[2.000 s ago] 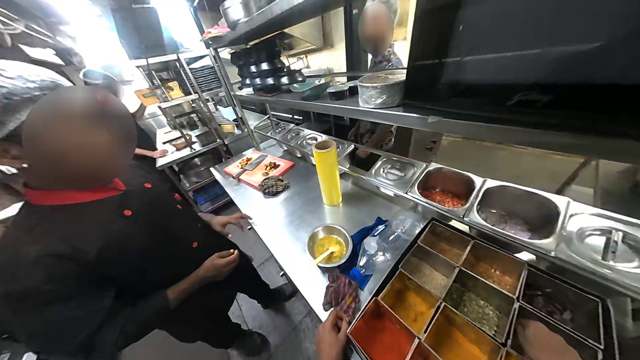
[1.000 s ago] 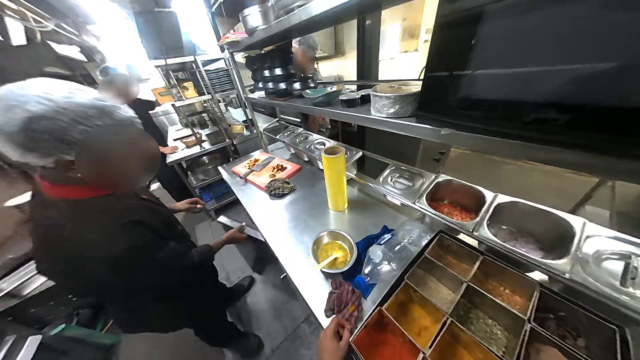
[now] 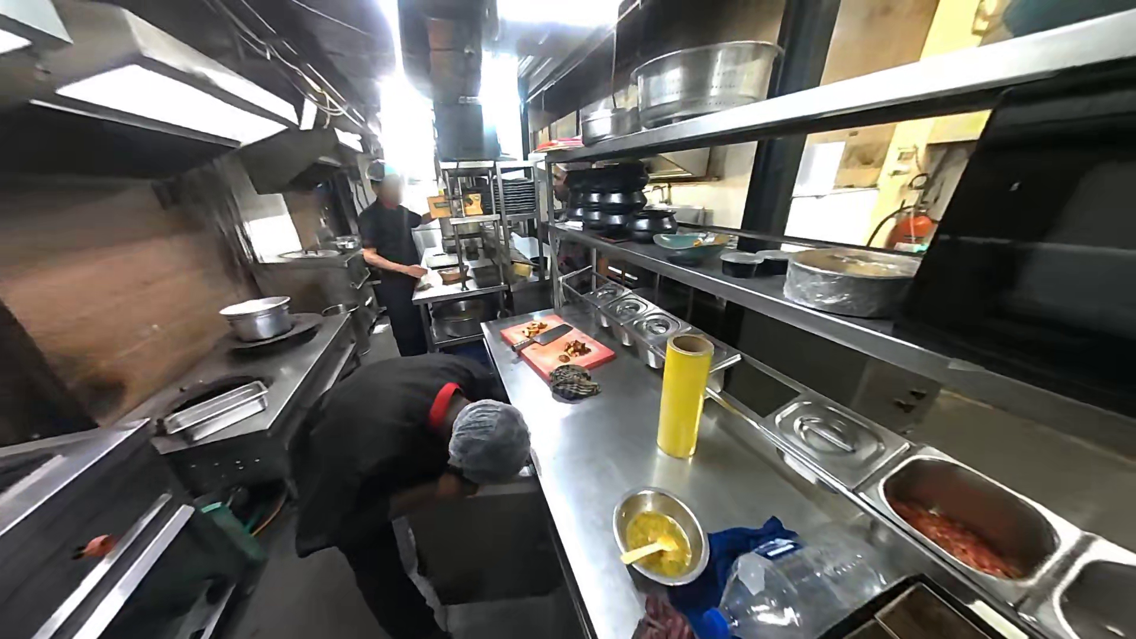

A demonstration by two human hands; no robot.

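Note:
Neither of my hands shows in the head view now. On the steel counter at the lower middle is a metal bowl (image 3: 661,536) of yellow liquid, with a pale-handled utensil in it. A blue cloth (image 3: 741,555) and a clear plastic bottle (image 3: 794,590) lie to its right, and a dark reddish cloth (image 3: 664,619) is cut off by the bottom edge. A yellow roll (image 3: 684,397) stands upright behind the bowl. Farther back, a cleaver (image 3: 544,336) and chopped food lie on a red cutting board (image 3: 590,357), with a crumpled patterned cloth (image 3: 574,382) by its near edge.
A co-worker in black (image 3: 382,444) bends low at the counter's left side, by an open drawer or door. Another person (image 3: 390,257) stands farther back. Steel pans (image 3: 967,515) line the right. A shelf (image 3: 674,275) holds black pots. A stove (image 3: 293,355) with a pot is left.
The view has swung up and left, and my hand by the reddish cloth has left it. The near co-worker, upright before, is now bent down beside the counter.

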